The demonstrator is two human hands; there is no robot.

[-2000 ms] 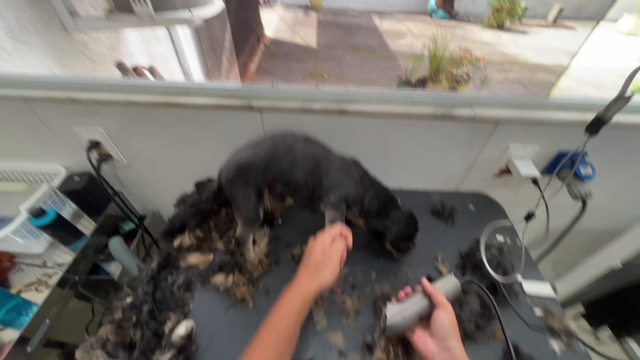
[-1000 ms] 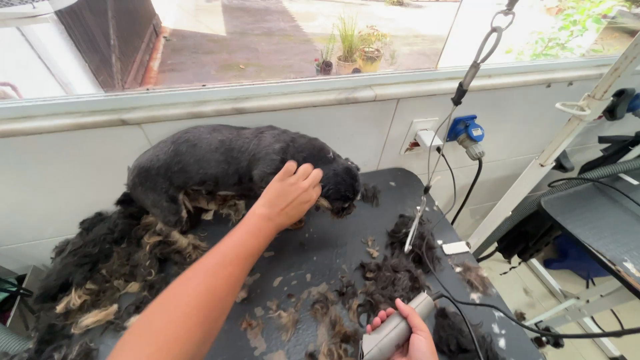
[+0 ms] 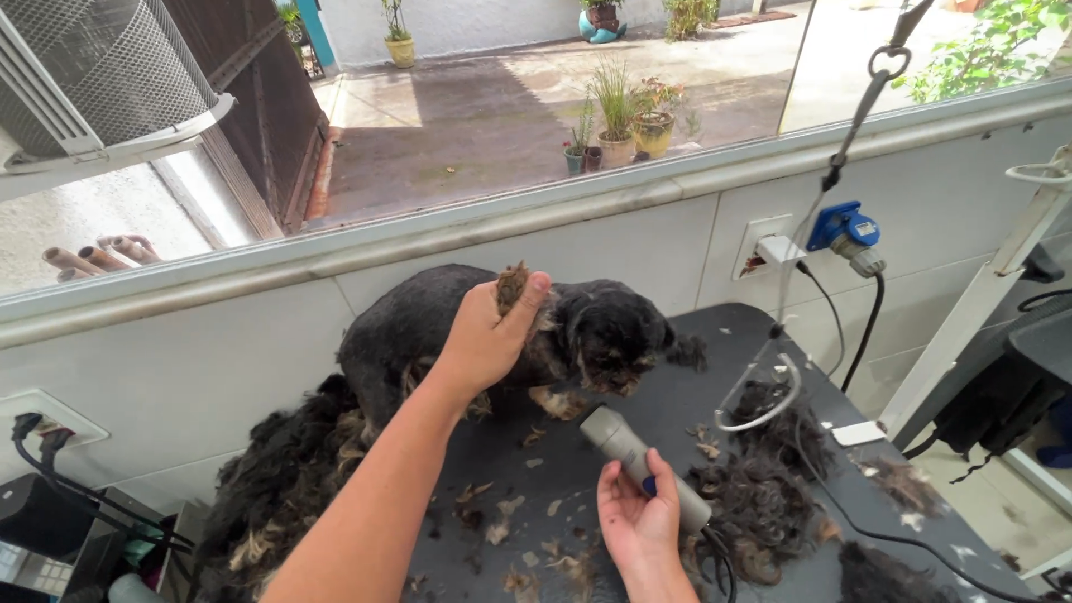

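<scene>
A black dog (image 3: 419,322) with short-clipped body fur and tan legs stands on the dark grooming table (image 3: 519,511), its head lowered to the right. My left hand (image 3: 490,335) is closed around a tan, furry part, which looks like the dog's raised paw, its tip showing above the fist. Below the dog's head, my right hand (image 3: 641,511) holds a grey corded hair clipper (image 3: 628,452), its blade end pointing up and left toward the dog's front paw without touching it. Cut black and tan fur (image 3: 285,477) is heaped at the table's left, with more curly fur (image 3: 762,511) at the right.
A grooming strap (image 3: 854,126) hangs at the right, with a pale loop (image 3: 775,410) over the table. The clipper's cord (image 3: 724,561) runs downward. Behind are a tiled wall, a blue power plug (image 3: 854,230) and a window sill (image 3: 502,230). A white metal post (image 3: 963,335) stands at the right.
My left hand was on the dog's neck or shoulder area one second ago; now it grips a furry part held up beside the body. The clipper now points up and left, nearer the dog.
</scene>
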